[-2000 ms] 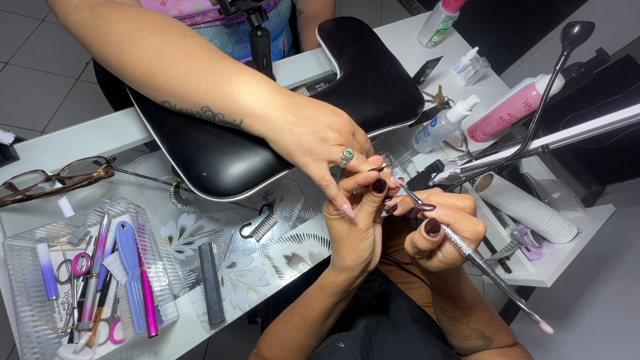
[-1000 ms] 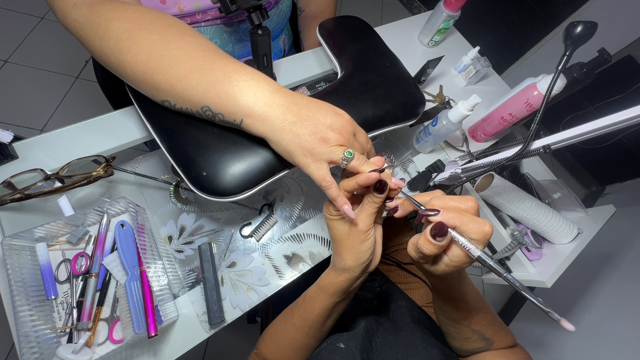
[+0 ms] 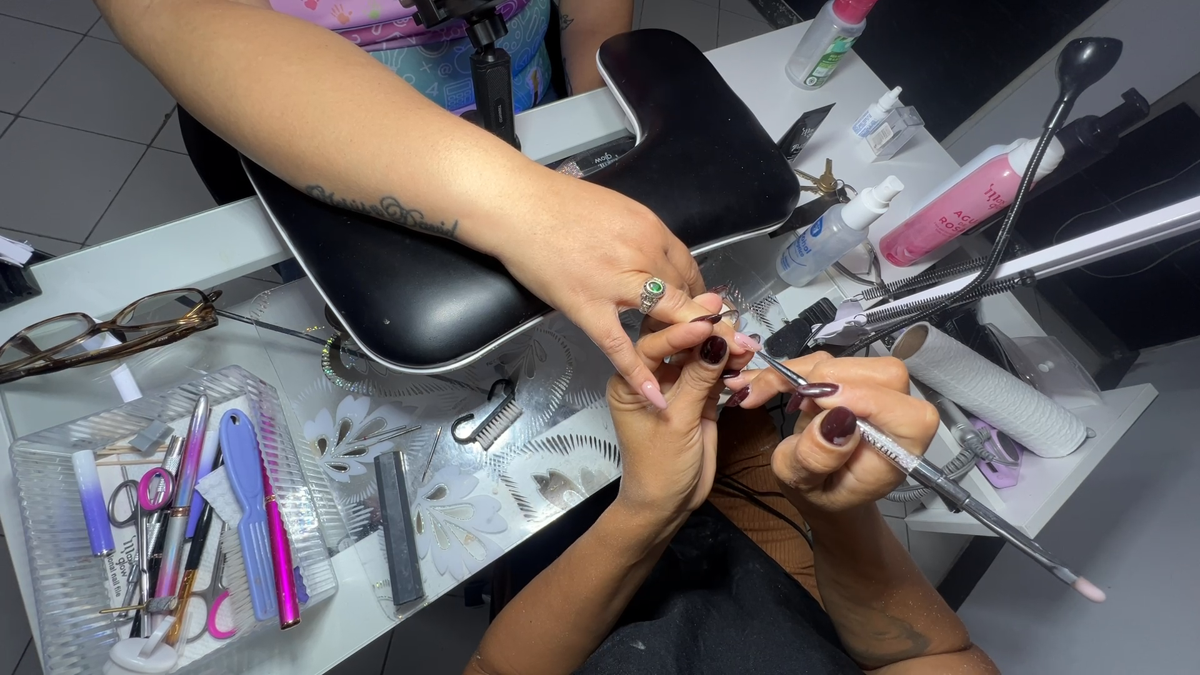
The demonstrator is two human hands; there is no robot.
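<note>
At the middle of the head view, my left hand [image 3: 667, 412] grips a finger of another person's hand [image 3: 609, 253], which wears a ring with a green stone [image 3: 652, 294] and has long pink nails. My right hand [image 3: 853, 431] is closed around a slim silver nail brush [image 3: 937, 480] with a glittery grip. One end of the brush points at the held finger's nail; its other end, with a pale pink tip, points down to the right. Both of my hands have dark red nails. The person's forearm lies over a black padded armrest [image 3: 422, 291].
A clear ribbed tray [image 3: 314, 544] of scissors, brushes and pens stands at the left, below eyeglasses [image 3: 122, 328]. A dark nail file [image 3: 398, 528] and a small brush [image 3: 495, 422] lie on the table. Pump bottle [image 3: 966, 202], spray bottle [image 3: 834, 234] and lamp arm [image 3: 1078, 239] are at the right.
</note>
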